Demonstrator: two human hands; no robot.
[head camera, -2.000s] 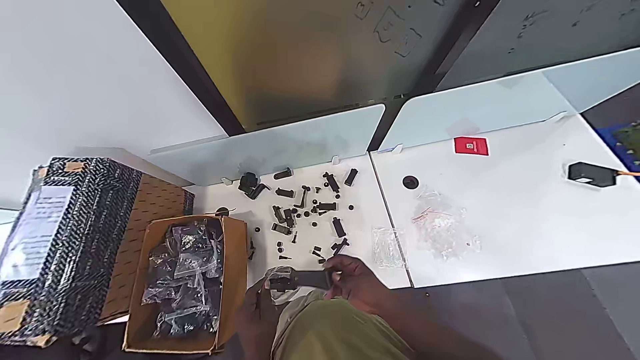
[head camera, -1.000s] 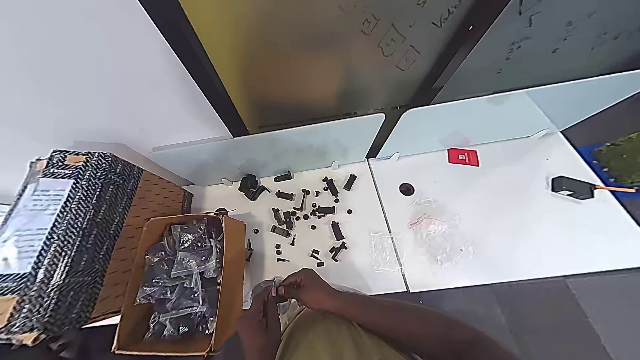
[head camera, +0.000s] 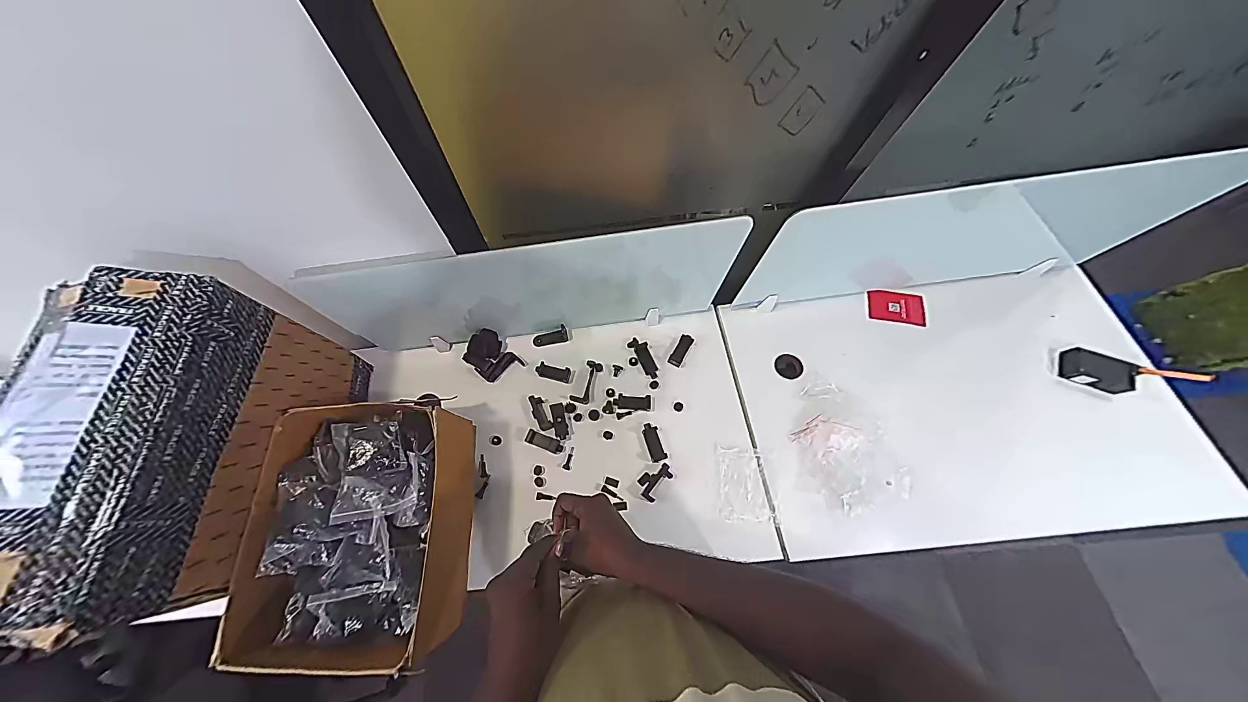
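My left hand (head camera: 525, 593) and my right hand (head camera: 597, 536) meet at the near edge of the white desk (head camera: 682, 517). Both have their fingers closed on a clear plastic bag (head camera: 539, 531), which shows between and behind them; its contents are hidden. Just beyond my hands lie many loose black parts: cylinders (head camera: 654, 443), small round caps (head camera: 607, 435), screws (head camera: 568, 458) and lever-like pieces (head camera: 587, 382). To the left stands an open cardboard box (head camera: 450, 526) holding several clear bags of dark parts (head camera: 366, 507).
Empty clear bags (head camera: 838, 448) lie on the right desk section, near a red card (head camera: 896, 307) and a black cable grommet (head camera: 788, 367). A black device with an orange stick (head camera: 1097, 370) is at far right. A large wrapped carton (head camera: 127, 419) stands at left; glass screens (head camera: 546, 273) line the back.
Two seconds ago a dark piece and a clear bag showed between my hands; now the dark piece is not visible there. My right hand has moved left, closer to my left hand.
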